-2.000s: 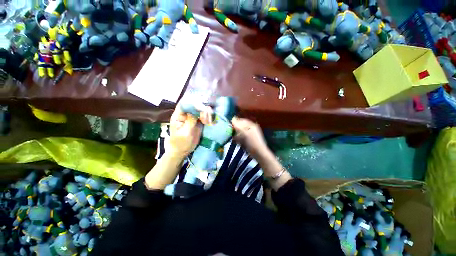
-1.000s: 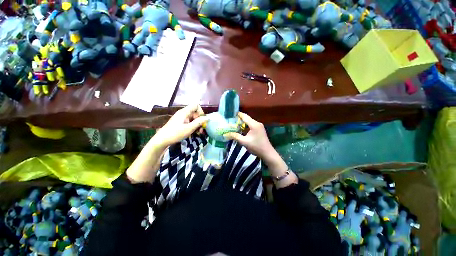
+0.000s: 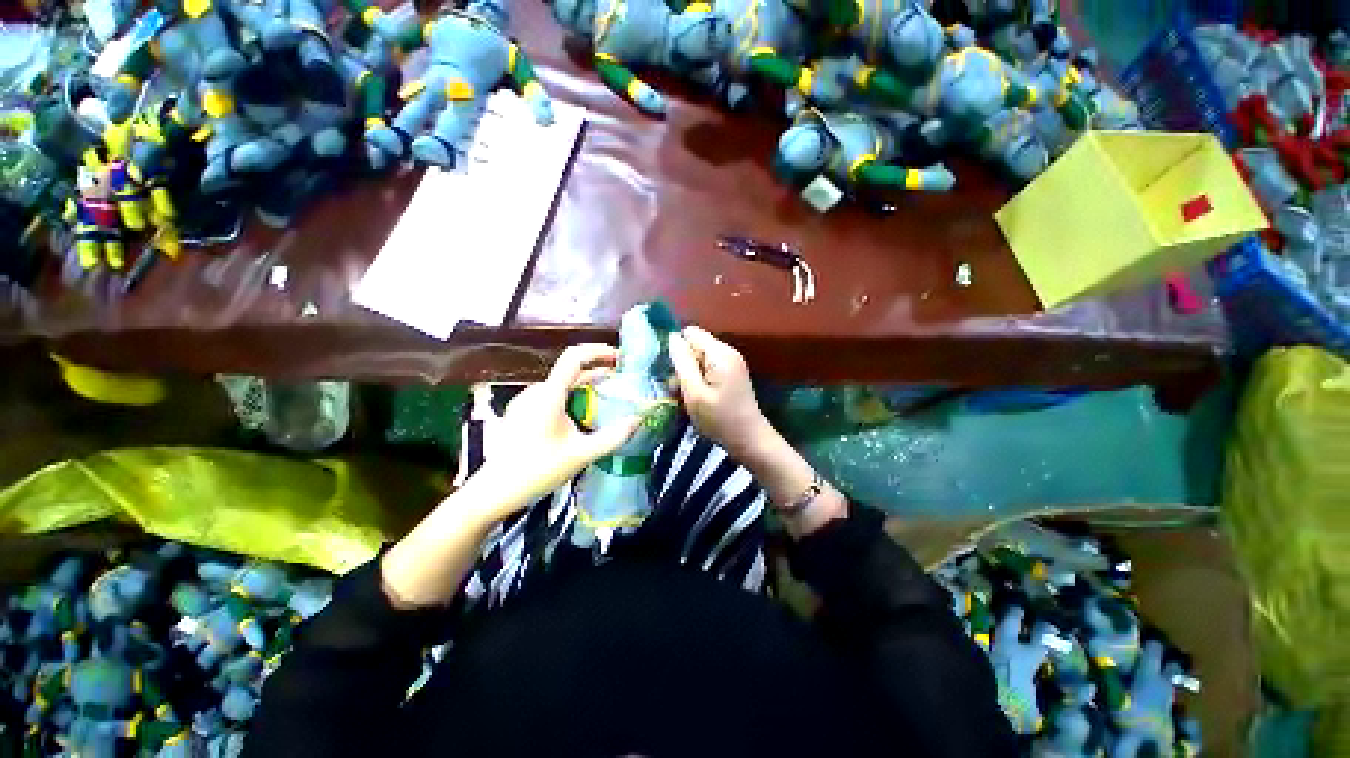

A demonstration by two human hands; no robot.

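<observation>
A grey-blue plush figure [image 3: 622,462] is upright over my patterned lap, its head end up near the table's front edge. My left hand [image 3: 545,422] holds it at the body and arm from the left. My right hand [image 3: 714,388] has its fingertips pinched at the right side of the head; whether a thread is between them is too small to tell. Dark thread snips [image 3: 766,253] with pale loops lie on the table beyond the figure.
White paper sheets [image 3: 471,222] lie left of centre on the brown-red table [image 3: 666,178]. Plush figures [image 3: 970,89] are heaped along the far side. A yellow open box [image 3: 1103,215] stands right. Cartons of dolls [image 3: 1036,652] and yellow-green plastic [image 3: 1295,518] are below the table edge.
The figure was tilted and blurred, then upright with both hands at its sides. Now my right hand has moved up to its head, and my left hand remains on the body.
</observation>
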